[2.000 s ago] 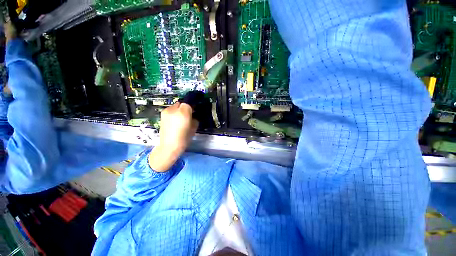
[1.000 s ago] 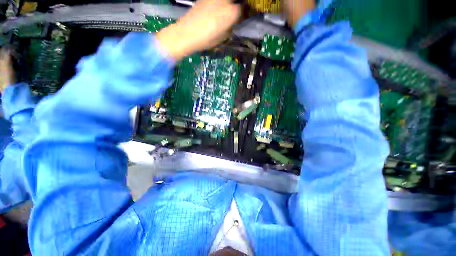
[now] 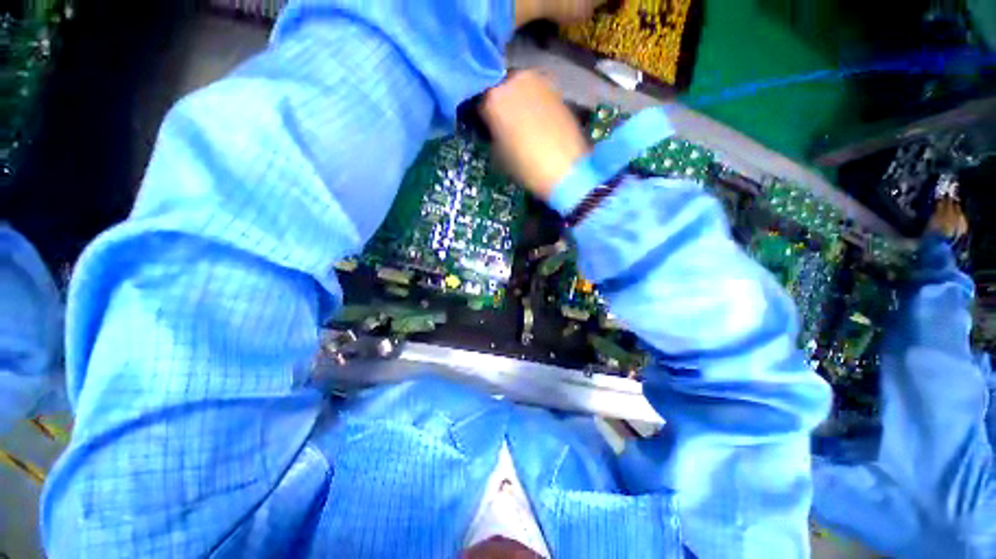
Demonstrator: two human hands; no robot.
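A green circuit board (image 3: pixel 464 218), crowded with parts, lies in a black carrier in front of me. My right hand (image 3: pixel 535 131) is over its upper right corner, blurred, with a light blue band at the wrist. Its fingertips are dark and partly behind my left sleeve, so I cannot tell what they hold. My left hand (image 3: pixel 555 9) is at the top edge of the picture, left of the black tray of fine yellow pieces (image 3: pixel 639 33). It is mostly cut off and its fingers are not clear.
A silver rail (image 3: pixel 524 382) runs along the near side. A second board (image 3: pixel 579 289) is partly under my right sleeve. A green mat (image 3: pixel 765 66) lies beyond, crossed by a blue cord. Another person's hand (image 3: pixel 948 218) and sleeve are at the right, a blue sleeve at the left.
My left hand has gone from low over the board up to the top edge. My right hand has come back from the yellow tray to the board's upper corner. The view has shifted.
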